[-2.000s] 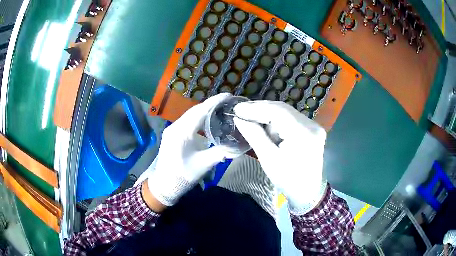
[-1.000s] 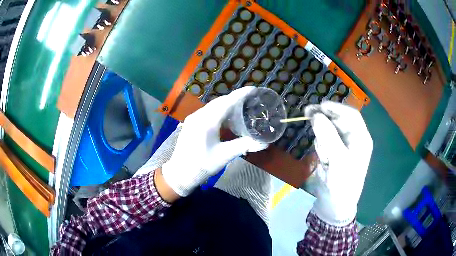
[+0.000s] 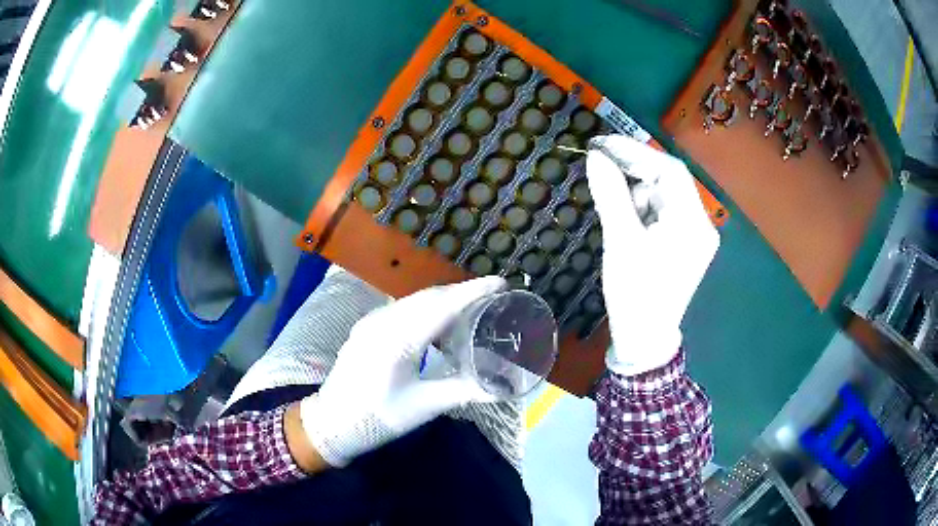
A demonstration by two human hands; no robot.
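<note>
My left hand (image 3: 396, 370), in a white glove, holds a clear plastic cup (image 3: 513, 343) tilted towards me, with thin slivers inside. The cup is at the near edge of the orange-brown fixture plate (image 3: 345, 211). My right hand (image 3: 653, 231), also gloved, holds a thin pale stick (image 3: 572, 150) at its fingertips, over the upper right part of the fixture. Whether the stick touches a part cannot be told. Rows of round parts (image 3: 498, 95) with grey centres and dark yellowish rims lie in the fixture between grey strips. My right hand hides some of them.
A brown board (image 3: 782, 195) with copper-coloured coils stands at the right on the green bench (image 3: 298, 92). Another brown board (image 3: 129, 190) with black and metal parts is at the left. A blue stool (image 3: 154, 339) is below the bench at the left. Orange strips (image 3: 41, 385) lie at far left.
The right hand has moved from beside the cup up and left over the fixture with the stick. The left hand has lowered the cup towards me. The whole view has shifted slightly.
</note>
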